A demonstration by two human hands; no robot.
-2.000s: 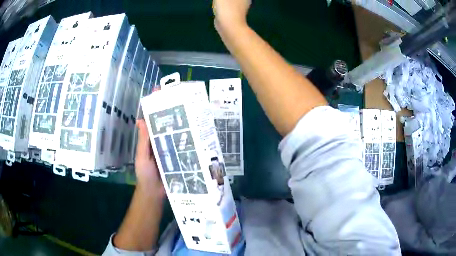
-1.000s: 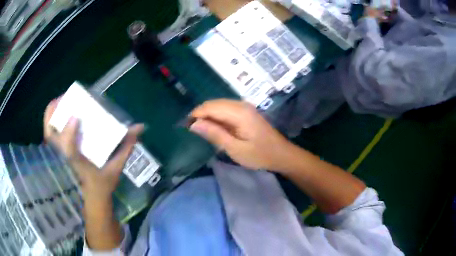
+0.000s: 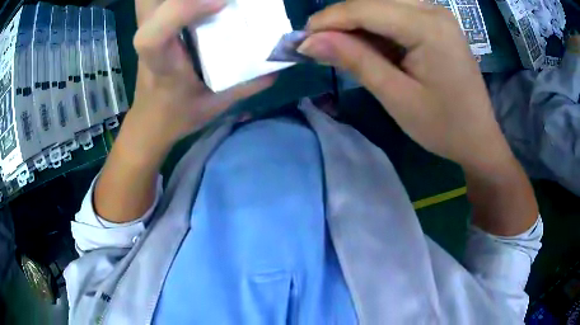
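A retail carton (image 3: 238, 41) is held end-on at the top centre, its plain white end facing me. My left hand (image 3: 172, 70) grips it from the left, with fingers at its upper left and the thumb along its lower edge. My right hand (image 3: 407, 70) pinches a dark, flat piece with an angled tip (image 3: 287, 47), which looks like a scraper or cutter blade. The tip lies over the right edge of the white end. Whether it touches the carton I cannot tell. The rest of the carton is hidden behind its end.
A tight row of standing cartons (image 3: 63, 82) with hang tabs is at the left. More cartons (image 3: 467, 25) lie at the upper right. A neighbouring worker's grey sleeve (image 3: 540, 108) is at the right. A yellow floor line (image 3: 440, 198) shows at the lower right.
The view has turned back towards the left stack and down. My right hand with the dark piece has come from apart to the carton's white end. My left hand still holds the carton.
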